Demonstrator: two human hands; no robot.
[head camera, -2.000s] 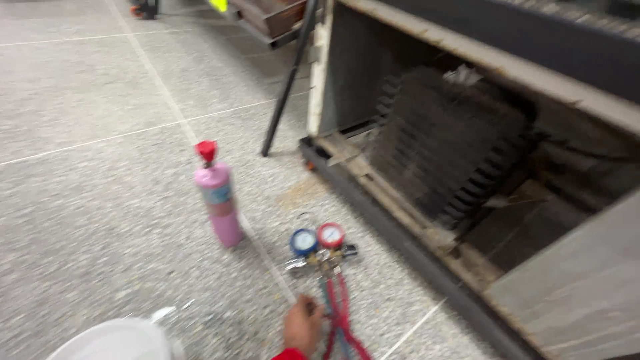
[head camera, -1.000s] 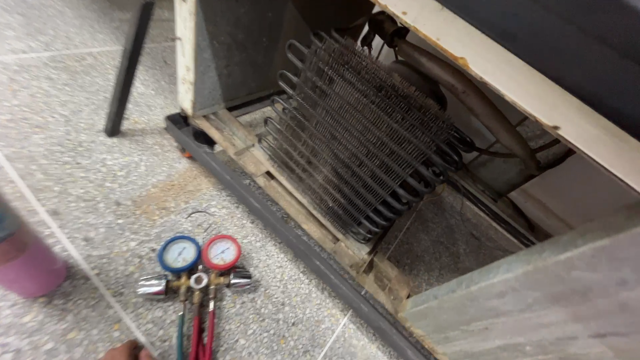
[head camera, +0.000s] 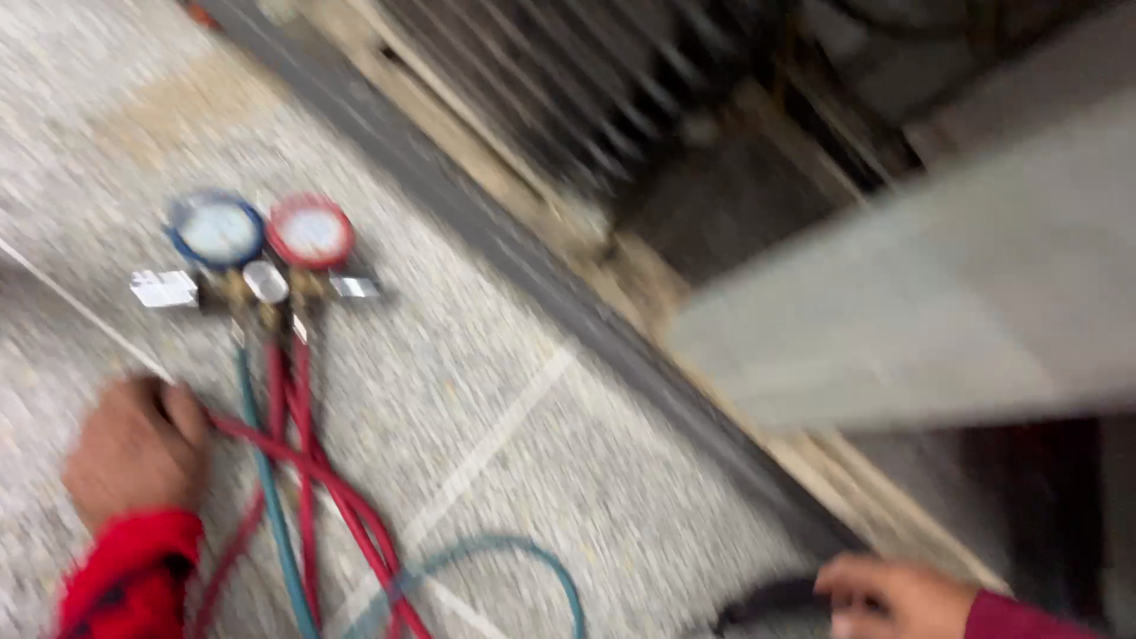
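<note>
A manifold gauge set lies on the speckled floor, with a blue-rimmed gauge (head camera: 217, 229), a red-rimmed gauge (head camera: 311, 232) and a brass valve body (head camera: 269, 288). Teal and red hoses run down from it and cross; a teal hose (head camera: 532, 546) loops at the bottom. My left hand (head camera: 142, 448) is closed around the end of a red hose (head camera: 257, 437), left of the other hoses. At the lower right, my right hand (head camera: 896, 595) has bent fingers beside a blurred black object (head camera: 772, 603); whether it grips that is unclear.
A dark metal base rail (head camera: 532, 275) of an opened appliance cabinet crosses diagonally. Behind it stands a finned condenser coil (head camera: 568, 80). A grey panel (head camera: 923, 293) juts in from the right. A tan stain (head camera: 191, 106) marks the floor. The view is blurred.
The view has moved much closer to the gauges and hoses. My left hand is now fully in sight beside the hoses, and my right hand has come into view at the lower right.
</note>
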